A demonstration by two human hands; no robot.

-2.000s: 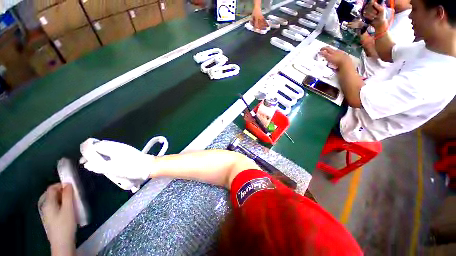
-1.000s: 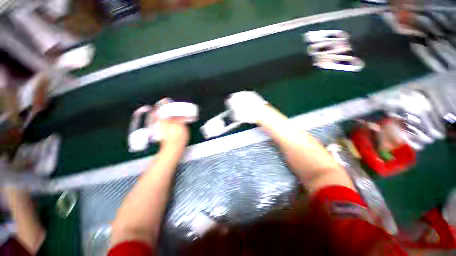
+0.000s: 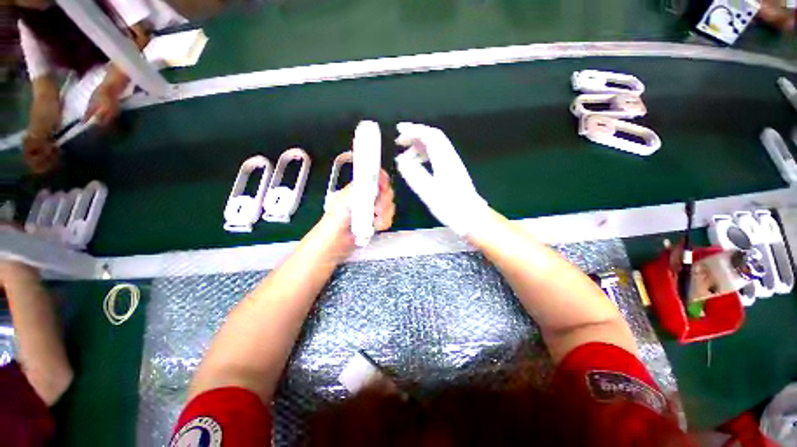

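My bare left hand (image 3: pixel 383 202) is closed around a white plastic housing (image 3: pixel 366 179), held upright and edge-on over the green conveyor belt (image 3: pixel 489 166). Another housing (image 3: pixel 339 177) shows just left of it, partly hidden by the hand. Two more oval housings (image 3: pixel 247 194) lie side by side on the belt further left. My right hand (image 3: pixel 441 179), in a white glove, is just right of the held housing, not touching it, with thumb and fingers apart and nothing visible in it.
Bubble wrap mat (image 3: pixel 419 306) lies before me with a small white block (image 3: pixel 363 373). A red parts bin (image 3: pixel 699 316) is right, beside more housings (image 3: pixel 753 253). Three housings (image 3: pixel 620 135) lie on the belt at upper right. Other workers' hands (image 3: pixel 103 105) are at left.
The view has swung left and steadied. My left hand now holds a housing upright. My right glove has come off the housing it was at and is raised beside the left hand.
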